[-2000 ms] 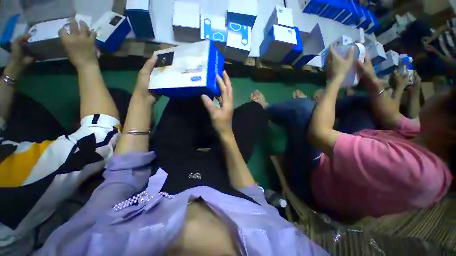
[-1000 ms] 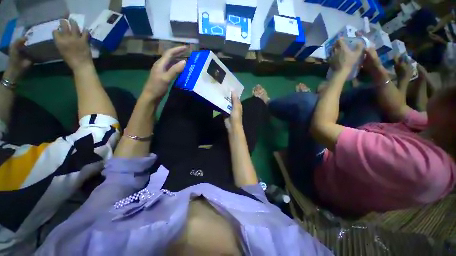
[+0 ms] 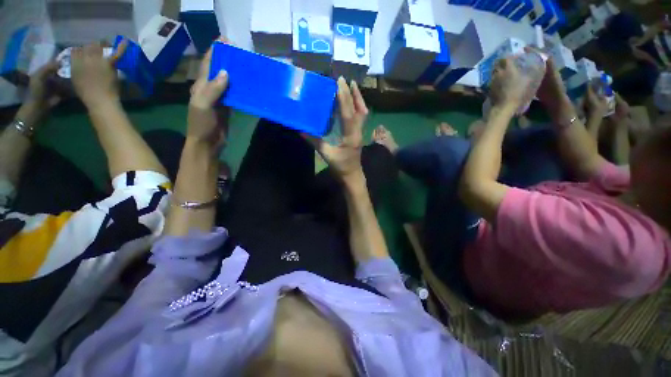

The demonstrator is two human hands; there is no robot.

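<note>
A retail box (image 3: 272,87) is held up over my lap with a plain bright blue side facing me and a light glare on it. My left hand (image 3: 207,94) grips its left end, with the thumb on the blue face. My right hand (image 3: 347,132) is at its right end, fingers up along the edge and the palm below the corner. The box tilts down to the right. Its printed faces are hidden.
A low white-topped surface (image 3: 239,55) ahead bears blue and white boxes (image 3: 312,34). A neighbour's hands (image 3: 96,70) at left hold packing items. A person in pink (image 3: 566,243) at right holds a clear plastic item (image 3: 524,77). Flattened cardboard (image 3: 471,324) lies at lower right.
The box has turned from its white printed face to a plain blue side and sits higher. My left hand now grips its left end. The left neighbour's hands moved, with a blue piece now beside them.
</note>
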